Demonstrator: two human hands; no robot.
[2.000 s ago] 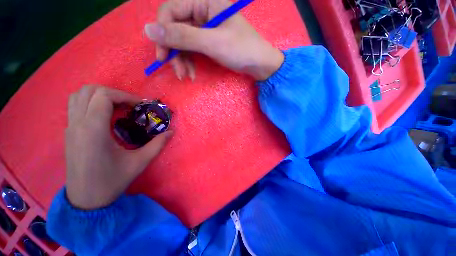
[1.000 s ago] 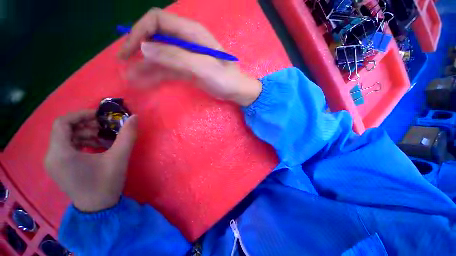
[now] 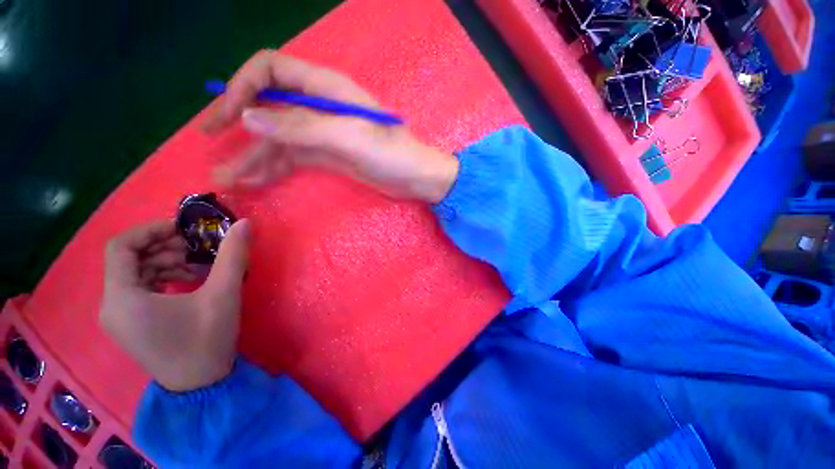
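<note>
My left hand (image 3: pixel 174 298) holds a round dark watch case (image 3: pixel 203 225) between thumb and fingers, over the left part of the red work mat (image 3: pixel 366 302). The case has a shiny rim, and its open side shows yellow and silver parts. My right hand (image 3: pixel 320 137) is up and to the right of the case, palm partly turned up, fingers blurred and not touching the case. It holds a thin blue pry stick (image 3: pixel 330 104), which lies across the hand. Whether the back cover is attached is hard to tell.
A red compartment tray (image 3: pixel 38 403) with dark round units is at the lower left. A red clip tray (image 3: pixel 632 197) at the right holds heaped binder clips (image 3: pixel 641 55) and one teal clip (image 3: pixel 654 163). Boxes and blue stools are beyond it. A dark green surface is at the upper left.
My left hand has moved left with the case, now tilted up more. My right hand has moved left and down, and the pry stick has swung from pointing at the case to lying across the hand.
</note>
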